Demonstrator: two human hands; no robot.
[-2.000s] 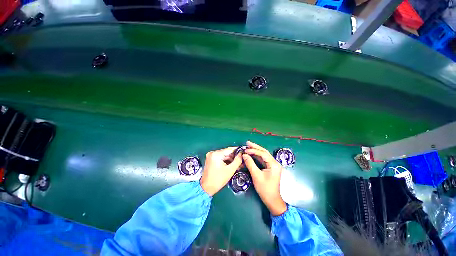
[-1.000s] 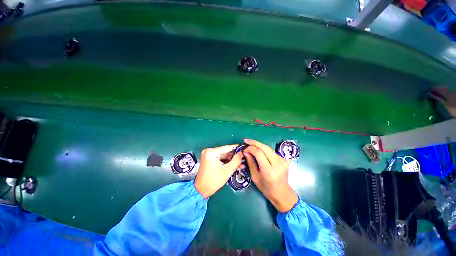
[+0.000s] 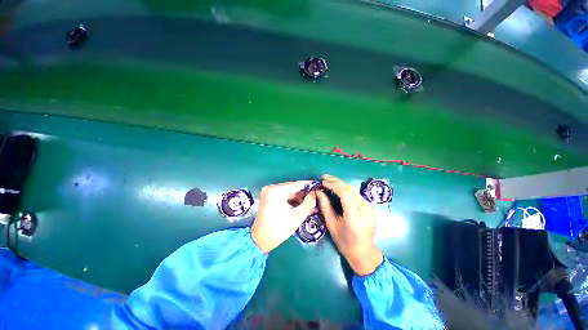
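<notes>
My left hand (image 3: 282,214) and my right hand (image 3: 349,221) meet at the fingertips and hold a small dark round part (image 3: 314,188) between them. The fingers hide most of it. Just below it a round black-and-silver unit (image 3: 312,227) lies on the green bench, partly covered by my hands. Another round unit (image 3: 236,203) lies left of my left hand, and one more round unit (image 3: 377,191) lies right of my right hand. Both hands are bare, with blue sleeves.
Several dark units, one at the centre (image 3: 314,67), sit on the green conveyor (image 3: 213,97) beyond the bench. A red cord (image 3: 400,162) runs along the bench edge. A black ribbed box (image 3: 493,258), white cable (image 3: 530,218), blue bin (image 3: 563,215) and pale post (image 3: 548,185) are at right; another black box (image 3: 14,169) is far left.
The view has shifted, so the conveyor sits higher in the picture. A dark unit now shows at the conveyor's far right, where a hand appeared one second ago. My hands still hold the small part.
</notes>
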